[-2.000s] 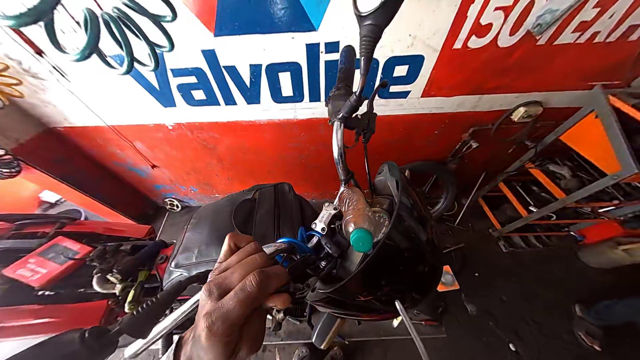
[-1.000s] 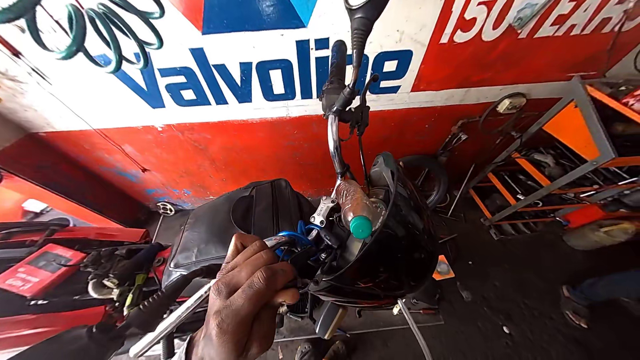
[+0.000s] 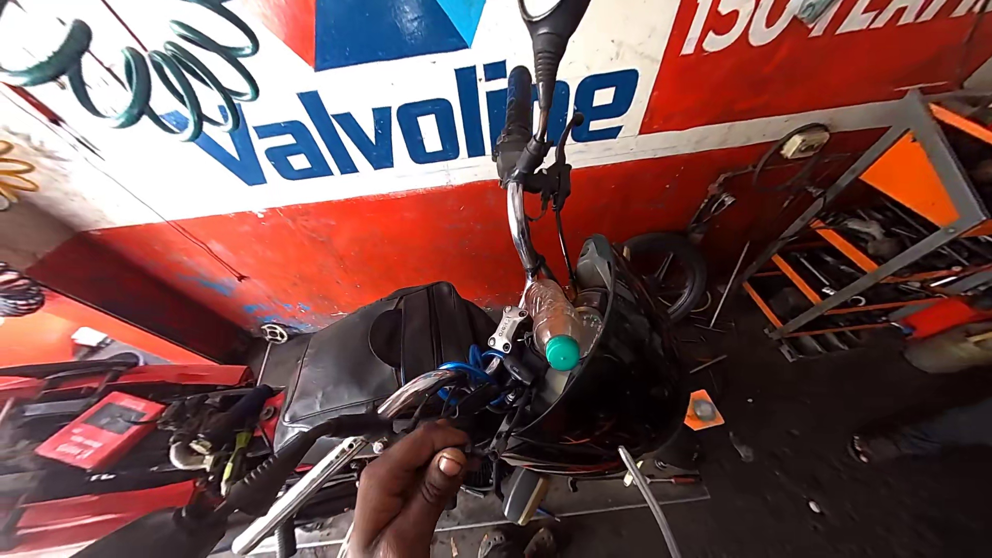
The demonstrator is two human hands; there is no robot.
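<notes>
My left hand (image 3: 411,484) is at the lower middle, thumb and fingers pinched together beside the near side of a motorcycle's chrome handlebar (image 3: 418,391). Whether something thin is between the fingertips is hidden. My right hand is out of view. A clear plastic bottle with a green cap (image 3: 563,353) lies between the handlebar and the black front fairing (image 3: 624,387). Left of it are a silver handlebar clamp (image 3: 508,329) and a looped blue cable (image 3: 469,368). The far grip (image 3: 517,105) and a mirror (image 3: 549,39) point up the view.
Behind stands a painted wall (image 3: 372,248), with a green coiled hose (image 3: 186,77) at upper left. A tool rack (image 3: 860,291) and a wheel (image 3: 678,271) are at right. A grey rod (image 3: 649,500) rises from below. A person's foot (image 3: 868,448) is at lower right.
My left hand has moved down and right from the chrome bar, showing more of the bar. Its thumb now shows against the curled fingers.
</notes>
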